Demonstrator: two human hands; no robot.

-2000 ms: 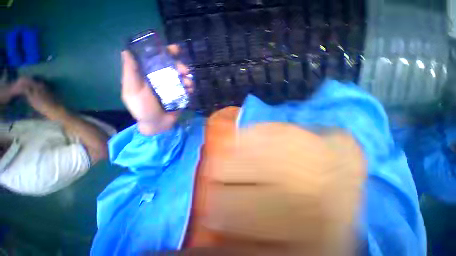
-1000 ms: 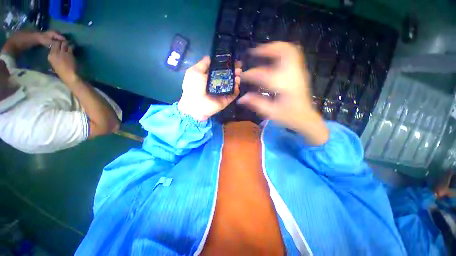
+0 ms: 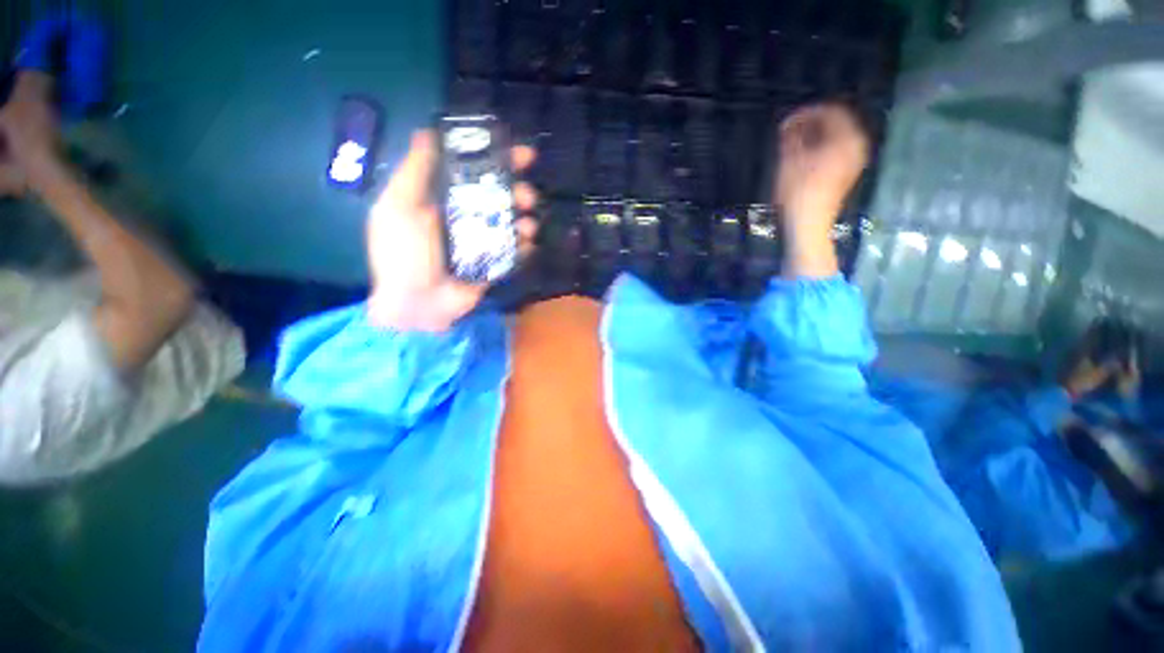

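My left hand [image 3: 415,249] holds a black phone half-assembly [image 3: 477,211] upright, its open side up, with a bright silvery board in the lower half and a pale round part at the top end. My right hand [image 3: 821,160] is over the right part of the black blister tray [image 3: 638,140], blurred, fingers curled; whether it holds anything cannot be told. A loose unit [image 3: 354,143] with a bright white patch lies on the green bench left of my left hand.
A clear blister tray [image 3: 957,242] lies right of the black tray, with a white sheet [image 3: 1123,147] beyond. A blue object [image 3: 79,61] is at far left. A co-worker in white [image 3: 96,344] sits left; a person in blue [image 3: 1021,478] is at right.
My right hand has moved right, away from the half-assembly, to the tray's right part. My left hand still holds the half-assembly. The camera view has shifted.
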